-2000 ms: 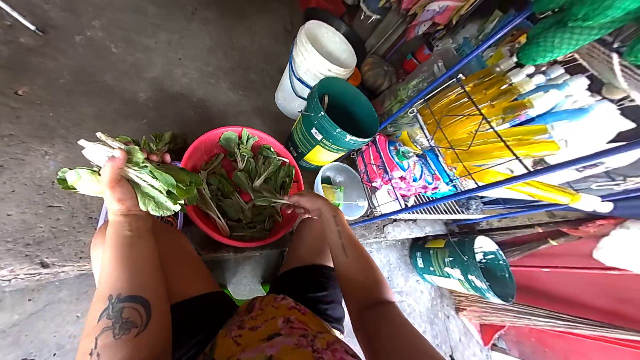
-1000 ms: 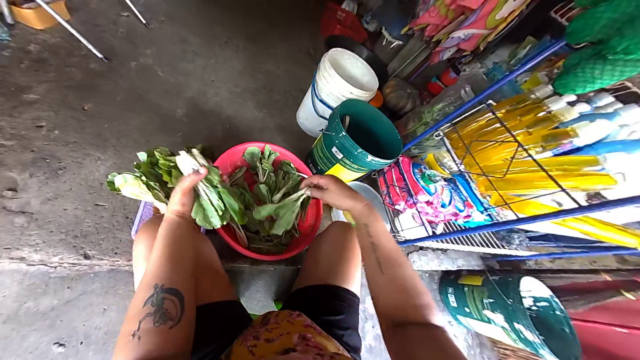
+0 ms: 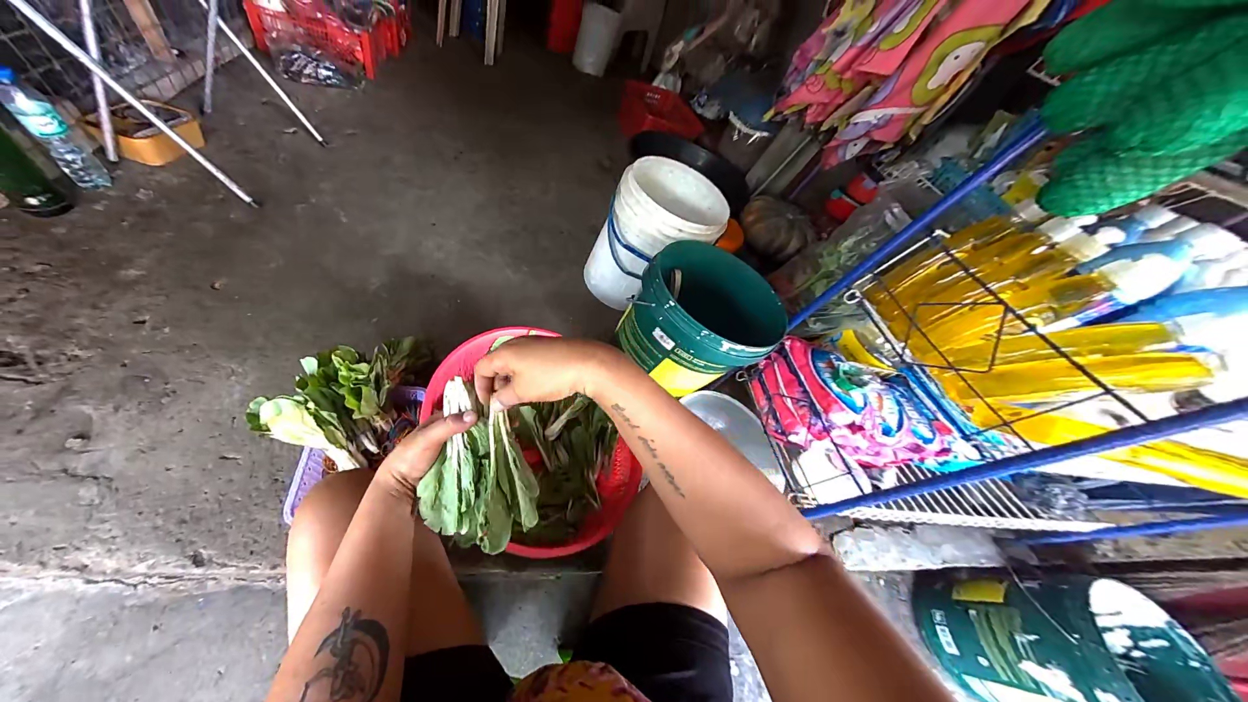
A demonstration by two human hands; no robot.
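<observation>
My left hand grips a bunch of leafy greens by the pale stems, with the leaves hanging down over a red plastic basin. Close beside it, my right hand pinches the stem ends of more greens against the bunch. Other loose greens lie in the basin, partly hidden by my right forearm. At the left, a leafy bundle rests on a purple plastic basket beside my left knee.
Beyond the basin stand a white bucket and a green bucket. A small translucent tub is by my right knee. A blue-framed wire rack with yellow bottles is at the right. Metal legs stand at the far left.
My right hand has moved from the basin's right side to the stems by my left hand. The leafy bundle seen by my left hand now rests on the purple basket. The view has shifted.
</observation>
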